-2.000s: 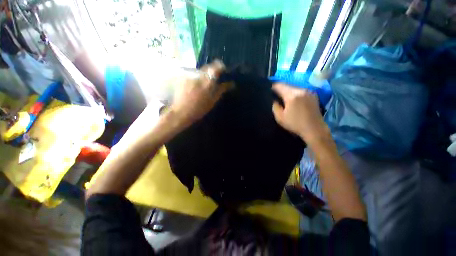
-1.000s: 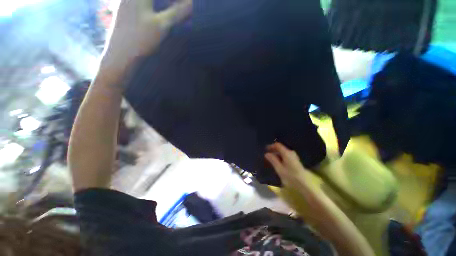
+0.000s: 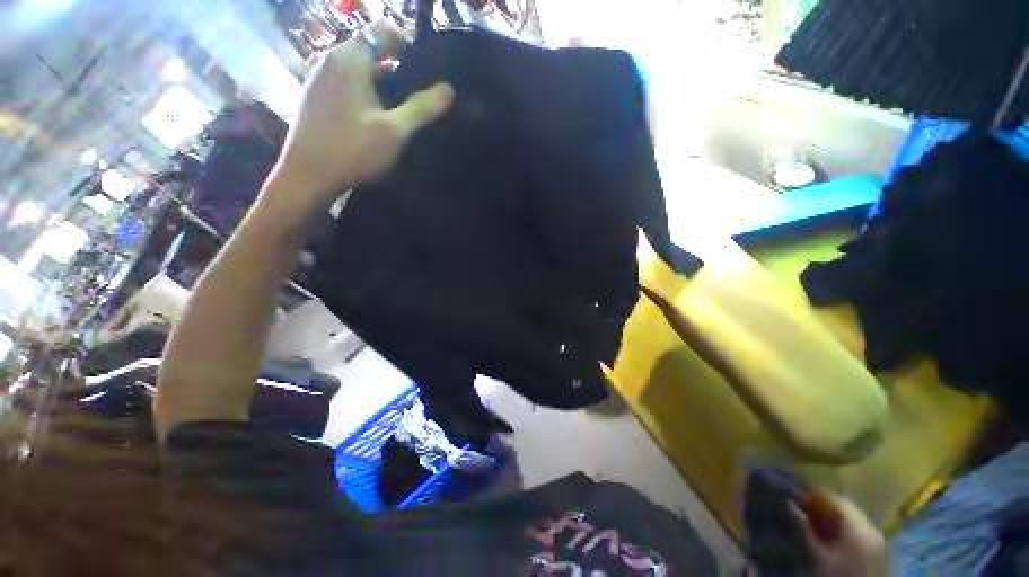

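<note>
A black garment (image 3: 497,214) hangs in the air left of the sleeve board. My left hand (image 3: 350,118) holds it by its upper left edge, thumb over the cloth. The padded yellow sleeve board (image 3: 779,349) stands above the yellow ironing table (image 3: 677,423). My right hand (image 3: 844,547), blurred and partly cut off by the bottom edge, is around the orange-brown handle of the dark iron (image 3: 779,518) at the table's near end.
A black garment pile (image 3: 925,271) lies at the table's far right. A blue board (image 3: 810,212) edges the table, with a small round pale cup or jar (image 3: 793,174) beyond. A blue basket (image 3: 367,462) stands below the held garment. A pleated black garment (image 3: 903,51) hangs upper right.
The view has turned left from the window. My right hand has let go of the black garment and moved down right to the iron. My left hand still holds the garment, now left of the board.
</note>
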